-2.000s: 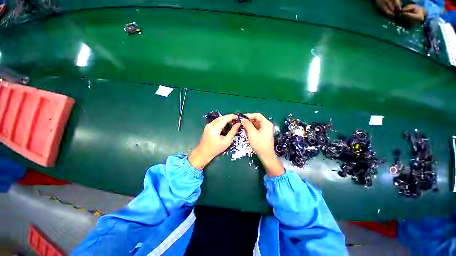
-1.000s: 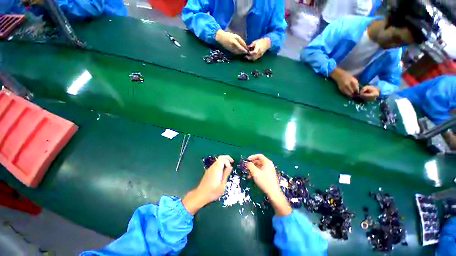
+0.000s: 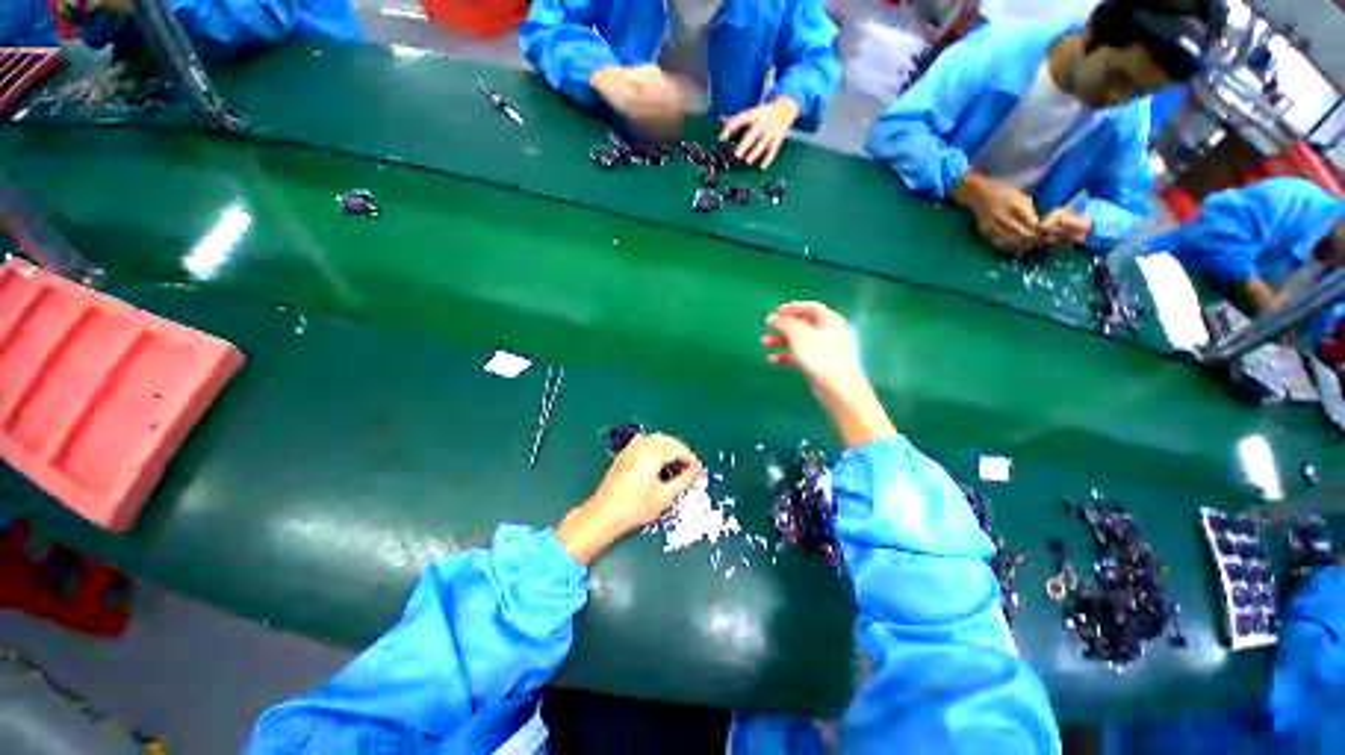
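Observation:
My left hand (image 3: 637,490) is at the upper left edge of a loose heap of small white pieces (image 3: 693,519), with a small dark part (image 3: 673,471) at its curled fingers. Another dark clump (image 3: 624,437) lies just behind this hand. My right hand (image 3: 811,348) is stretched forward over the bright green centre strip, fingers slightly apart, with nothing visible in it. A tangled dark pile (image 3: 805,509) lies right of the white heap, partly hidden by my right sleeve. A further dark pile (image 3: 1118,583) lies to the right.
Tweezers (image 3: 546,418) and a white square (image 3: 508,363) lie left of my hands; another white square (image 3: 994,469) is at right. A red-pink tray (image 3: 111,391) is far left, a compartment tray (image 3: 1239,578) far right. A dark unit (image 3: 359,204) sits on the strip. People work across the bench.
My right hand has left the work beside my left hand and moved forward over the centre strip. My left hand has shifted slightly right, its fingers now curled. A worker opposite has spread their hands apart.

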